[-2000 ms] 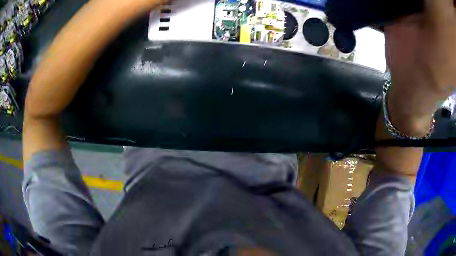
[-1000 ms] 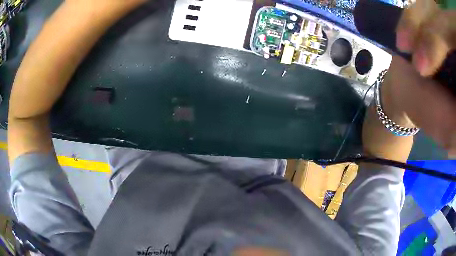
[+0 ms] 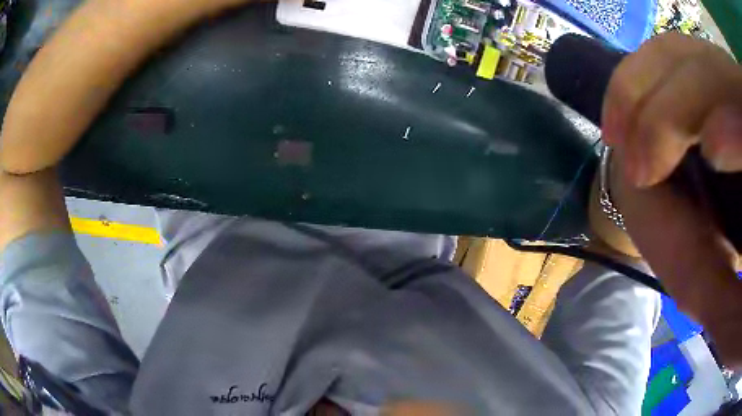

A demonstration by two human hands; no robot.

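My right hand (image 3: 671, 110) is closed around a thick black electric screwdriver (image 3: 582, 75), at the right. Its near end covers part of the white fixture's right side. The white fixture (image 3: 358, 18) lies at the top, cut off by the picture's edge. In it sits a module with a green circuit board (image 3: 460, 31), a yellow block (image 3: 488, 62) and brass-coloured metal parts. My left forearm reaches up past the top edge; my left hand is out of the picture. The screwdriver's tip is hidden.
A blue tray (image 3: 639, 24) of tiny silver screws stands behind the fixture. Several loose screws (image 3: 408, 132) lie on the dark green bench (image 3: 366, 183). A black cord (image 3: 569, 250) runs along the bench's front edge. Cardboard (image 3: 496, 272) shows below, and blue bins at lower right.
The view has shifted, so the fixture now sits higher and further right. My right hand with the screwdriver has come down into view, over the fixture's right part. More of the blue tray shows.
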